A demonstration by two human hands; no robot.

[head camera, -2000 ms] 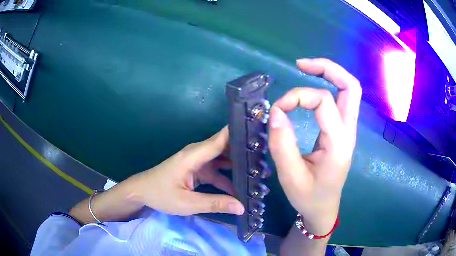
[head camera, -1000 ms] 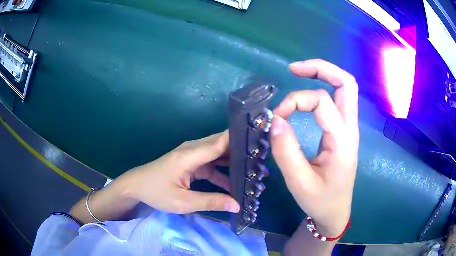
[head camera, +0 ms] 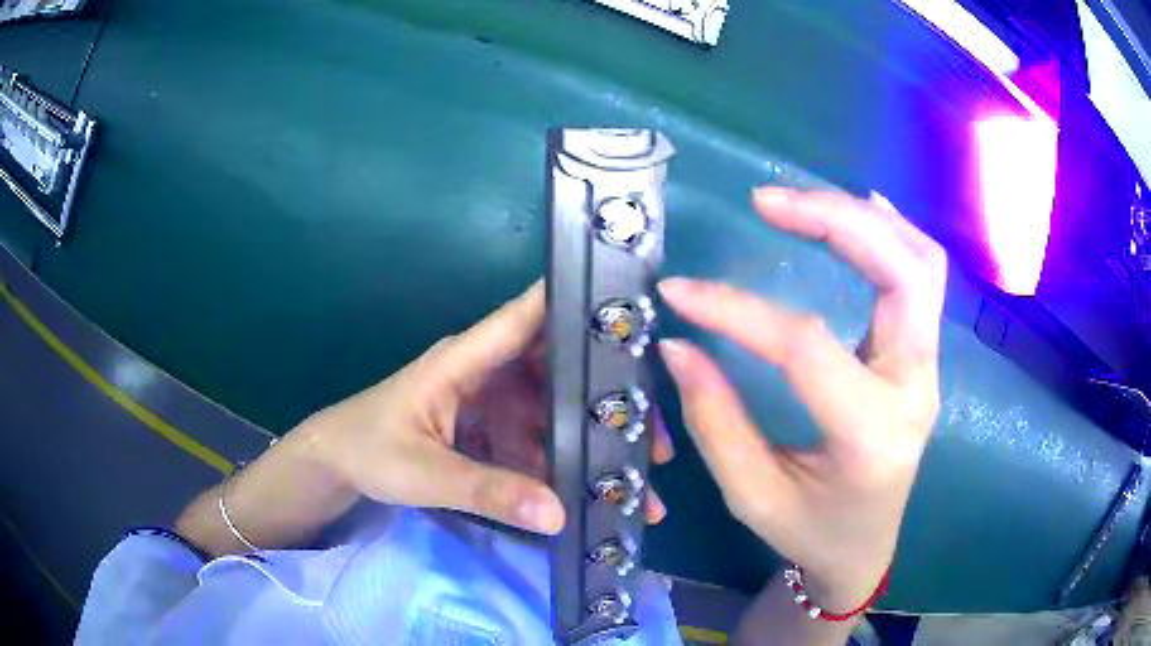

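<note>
A dark grey strip housing [head camera: 574, 366] stands upright on end in the picture, its face with a row of round seats turned towards me. Small shiny round inserts [head camera: 619, 324] sit in the seats, some with orange centres. My left hand [head camera: 436, 423] grips the housing from the left, thumb on its near side edge and fingertips showing past its right edge. My right hand [head camera: 808, 391] is at the right of the housing beside the second seat, thumb and index finger apart, with nothing seen between them.
A green conveyor surface [head camera: 290, 227] lies below the hands. A silver clamping fixture [head camera: 44, 145] lies at the far left. Another light fixture part [head camera: 688, 15] shows at the top edge. A glaring pink-purple UV lamp opening [head camera: 1014, 202] is at the right. A yellow floor line [head camera: 152, 435] runs lower left.
The housing has turned so its seats face me more fully. My right thumb and index finger have parted and moved lower along it. A pale part at the top edge has moved right.
</note>
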